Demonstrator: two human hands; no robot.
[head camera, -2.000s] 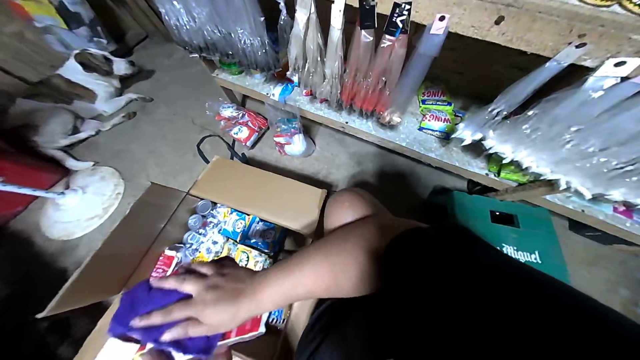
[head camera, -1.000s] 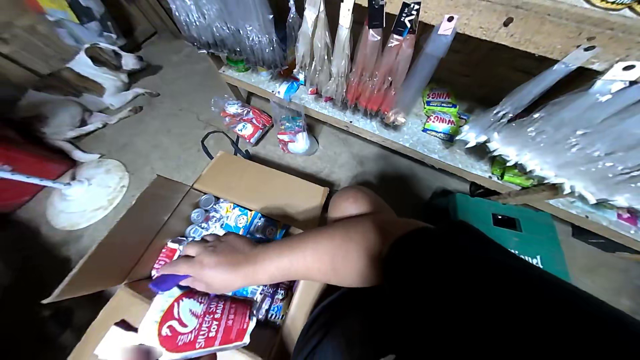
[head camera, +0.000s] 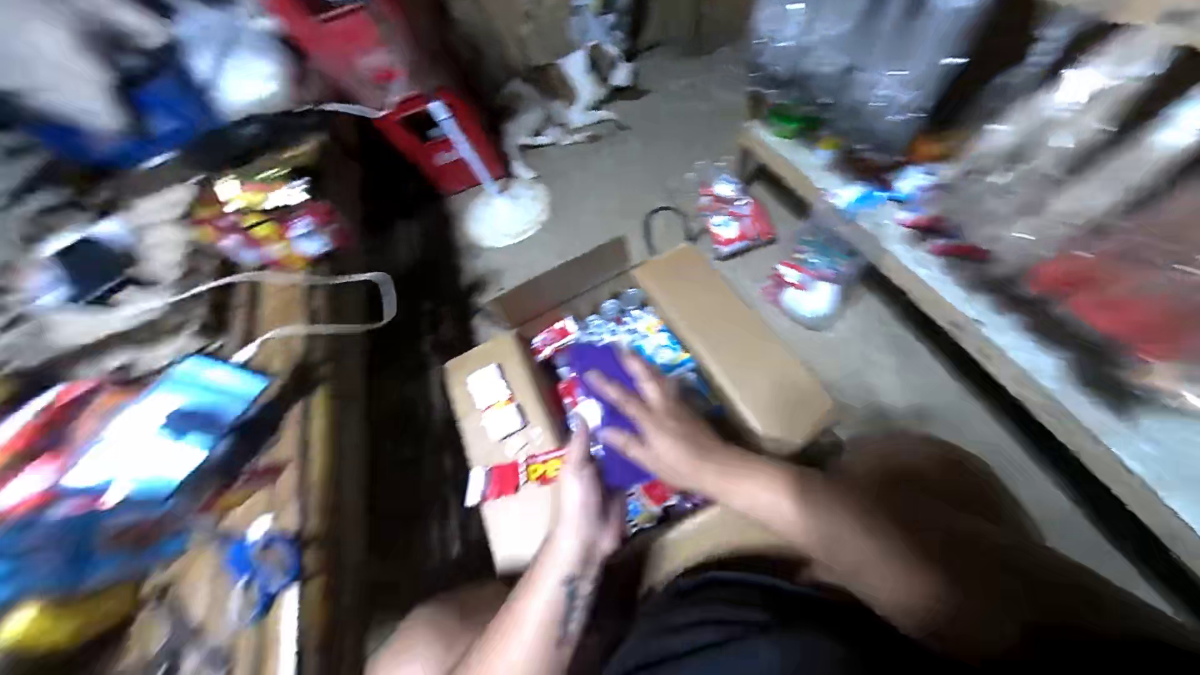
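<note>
An open cardboard box (head camera: 736, 352) filled with small packets and small clear-looking containers (head camera: 619, 319) stands on the floor before me. My right hand (head camera: 656, 422) presses a purple cloth (head camera: 605, 375) over the packets, its fingers spread on top. My left hand (head camera: 589, 487) is upright along the cloth's near left side, by a red and white pack (head camera: 577, 403) partly hidden under it. Whether my left hand grips the pack is blurred. Red and yellow sachets (head camera: 525, 469) lie over the box's left flap.
Bagged red packs (head camera: 731, 220) and a clear bag with a white item (head camera: 811, 295) lie beyond the box. A low shelf (head camera: 900, 248) runs along the right, a wooden bench (head camera: 319, 469) with goods along the left. A dog (head camera: 562, 108) lies farther off, near a round white base (head camera: 506, 214).
The view has swung left, bringing the goods-covered bench into sight. The soy sauce pack, plain one second ago, is now largely hidden. The purple cloth is spread out again beneath my right hand.
</note>
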